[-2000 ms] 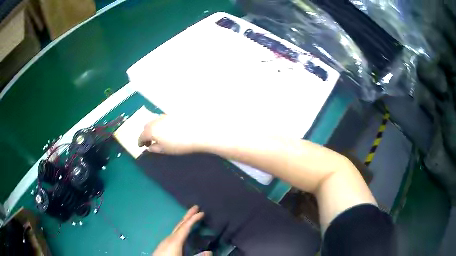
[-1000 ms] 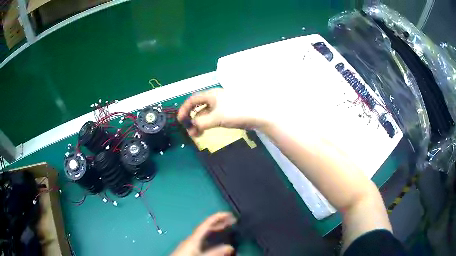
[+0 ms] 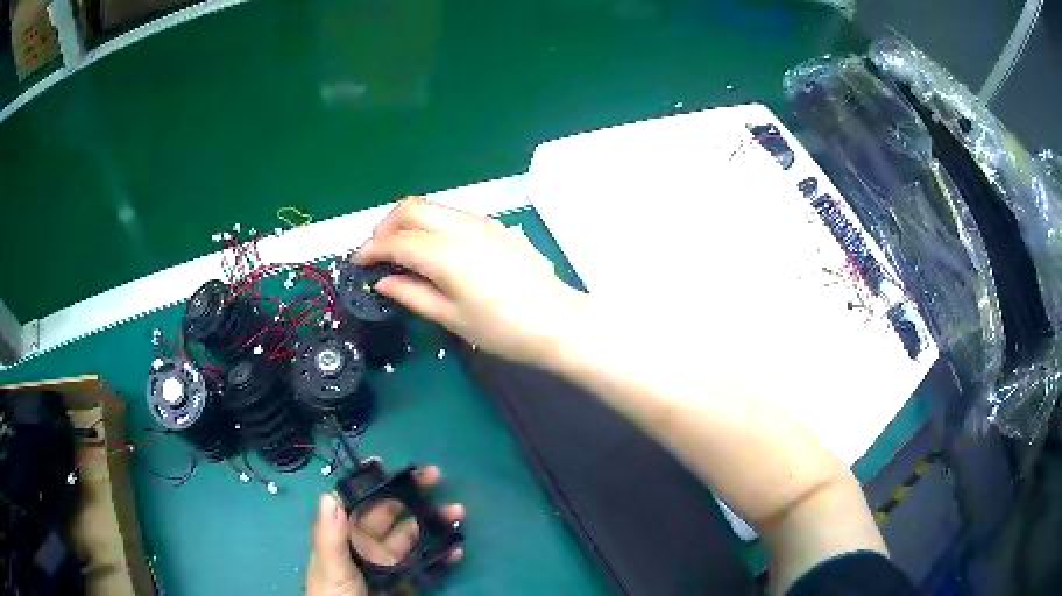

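Note:
My left hand (image 3: 338, 553) holds a black plastic bracket (image 3: 402, 530) with a round opening, upright above the bench at the bottom centre. A thin arm of it points up towards the stacks. My right hand (image 3: 448, 274) reaches in from the right, its fingers and thumb around the top disc of a speaker stack (image 3: 368, 297). Other stacks of black discs with silver centres, one topped by a speaker (image 3: 175, 394) and one by another speaker (image 3: 330, 361), stand close together. Red wires with tiny white plugs spread around them.
A white foam tray (image 3: 699, 279) with a row of discs lies right of centre. A black sheet (image 3: 606, 466) lies beneath my right forearm. A parts carton (image 3: 114, 477) with black pieces is at left. Clear plastic bags (image 3: 850, 151) are behind the tray.
My right hand has left the cream piece and moved left onto a speaker stack. My left hand has moved left, and the bracket in it now shows clearly. The view has shifted.

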